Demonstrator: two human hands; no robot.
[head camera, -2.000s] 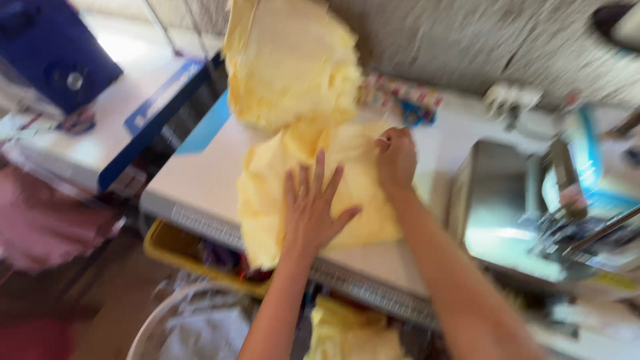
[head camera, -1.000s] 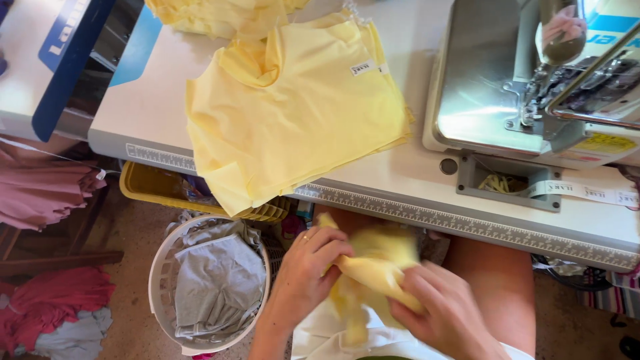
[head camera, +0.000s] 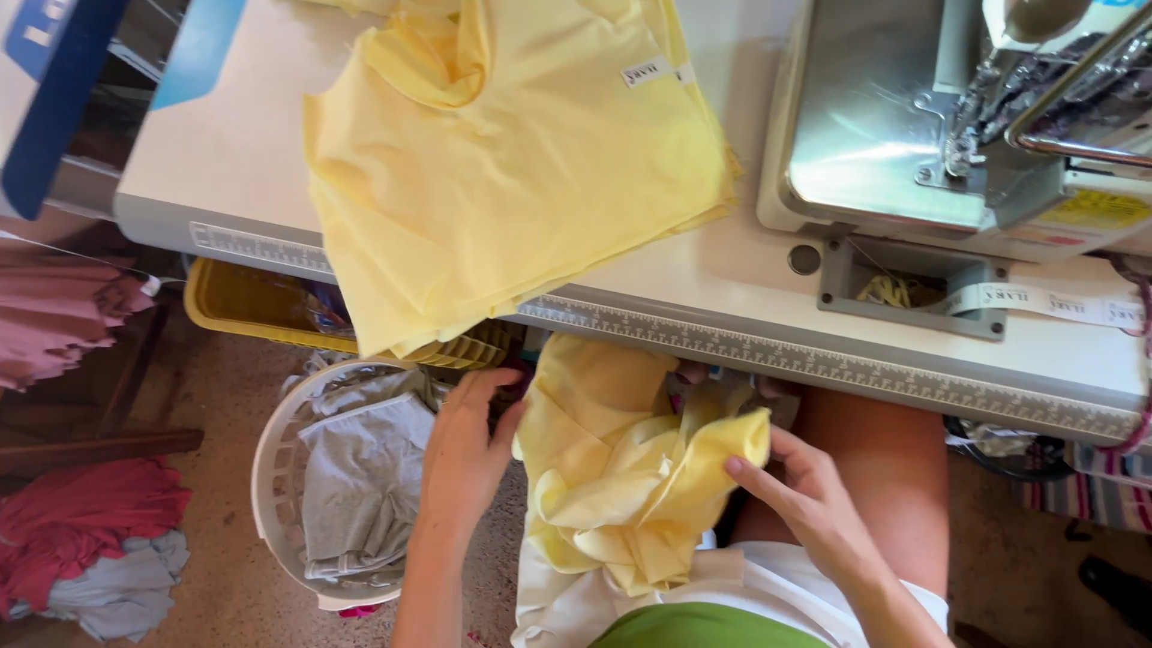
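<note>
Crumpled yellow fabric pieces (head camera: 621, 477) lie over my lap below the table edge. My right hand (head camera: 801, 486) pinches a folded edge of this fabric between thumb and fingers. At the fabric's left side is my left hand (head camera: 472, 441), its thumb and fingers apart; whether it touches the cloth is unclear. On the sewing table above, a stack of flat yellow garment pieces (head camera: 522, 171) overhangs the front edge, with small white labels (head camera: 646, 72) near its upper right.
An industrial sewing machine (head camera: 886, 117) stands at the right, beside a recessed tray (head camera: 913, 286) with a label ribbon (head camera: 1044, 301). Below the table are a yellow plastic basket (head camera: 243, 301) and a white laundry basket (head camera: 270, 468) of grey garments. Red cloth (head camera: 99, 517) lies at the lower left.
My hands have left the yellow stack on the table, where they lay two seconds ago. Since one second ago they have moved apart, the left one away from the lap fabric. The view has shifted.
</note>
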